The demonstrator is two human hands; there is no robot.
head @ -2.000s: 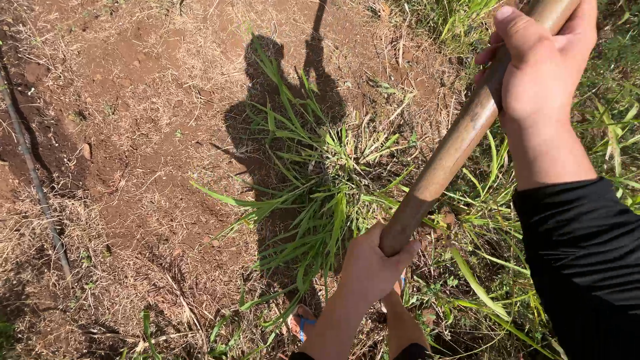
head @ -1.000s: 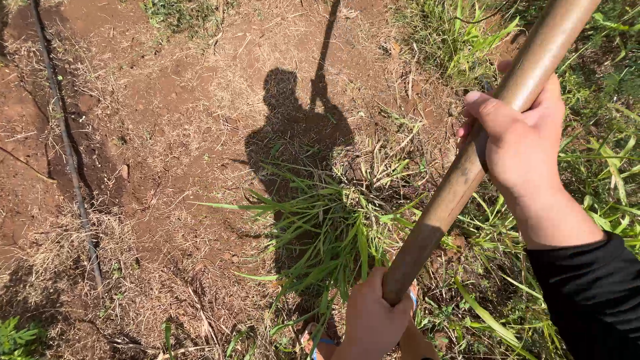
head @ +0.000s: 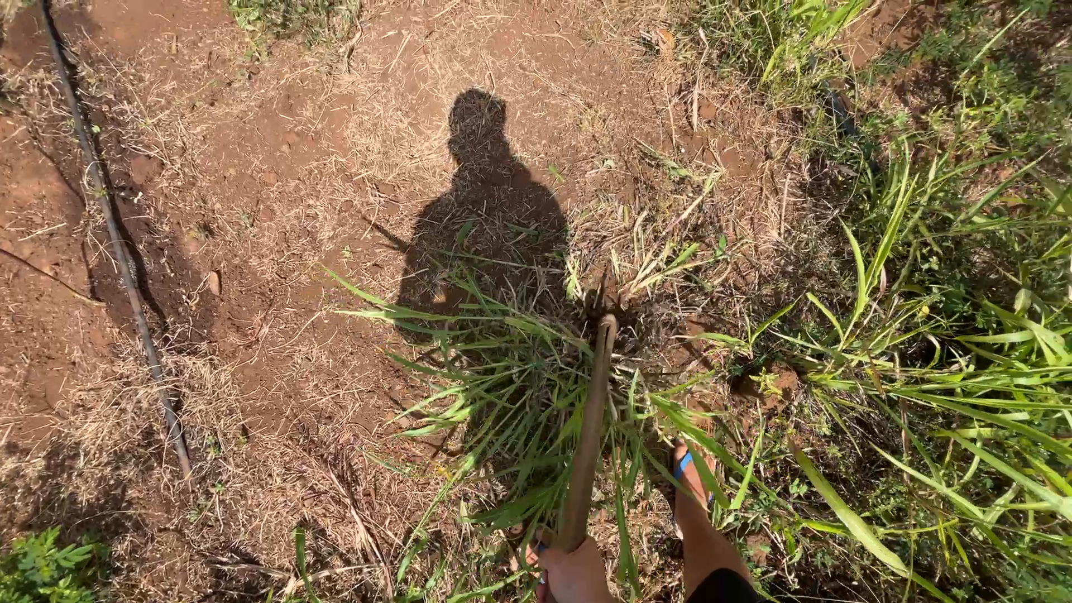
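At the bottom edge, what appears to be my right hand [head: 579,576] is closed around the wooden handle [head: 589,435] of a digging tool, likely a hoe. The handle runs up and slightly right; its far end meets the soil and cut stems beside a clump of long green grass [head: 528,385]. The tool's dark head [head: 600,295] is mostly hidden in the soil and shadow. My left hand is out of view.
My bare leg [head: 703,528] and a foot in a blue-strapped sandal [head: 685,469] are just right of the handle. A thin black hose [head: 117,234] crosses the reddish soil at left. Tall grass [head: 988,377] grows at right. My shadow [head: 494,201] falls ahead.
The tool has swung down from its raised position, and its far end is now at the ground by the grass clump. My hands have moved down, leaving only one visible.
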